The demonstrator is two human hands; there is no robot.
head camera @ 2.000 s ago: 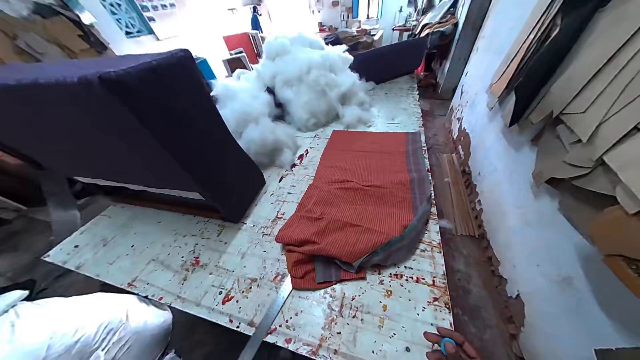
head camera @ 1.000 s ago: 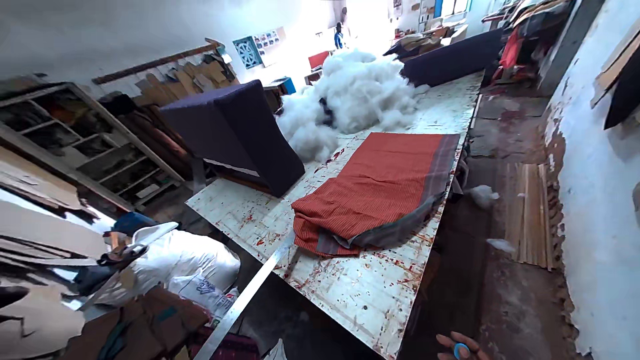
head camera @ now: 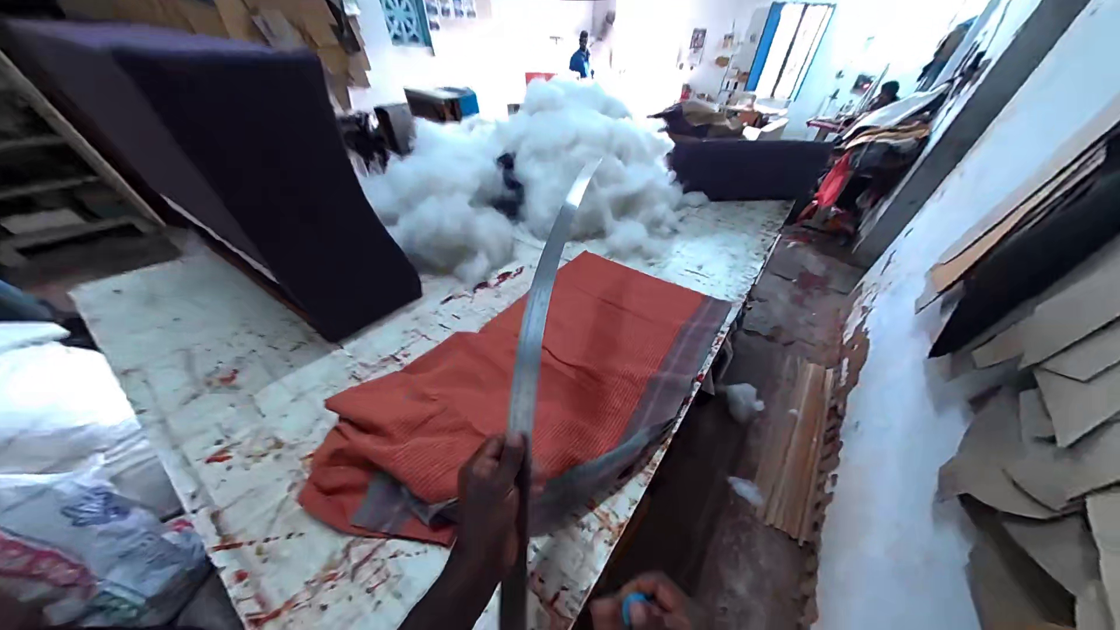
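Observation:
My left hand [head camera: 492, 494] grips a long, thin metal strip [head camera: 532, 350], which looks like a metre ruler and rises upright over the table, its far end bending to the right. Behind the strip a folded red striped cloth with a grey border [head camera: 604, 350] lies on the paint-stained white table [head camera: 289, 560]. At the bottom edge, right of the table, my right hand [head camera: 643, 602] is curled round a small blue thing, partly cut off by the frame. The rest of what it holds is hidden.
A dark upholstered piece [head camera: 262, 166] stands on the table's left, with a heap of white fibre stuffing [head camera: 560, 166] behind the cloth. Wooden strips [head camera: 796, 446] lie on the floor by the right wall. Cardboard pieces [head camera: 1076, 350] hang there. People are in the background.
The metal strip, earlier low at the table's near edge, now stands raised over the cloth in my left hand, which has come into view. My right hand still has the blue thing.

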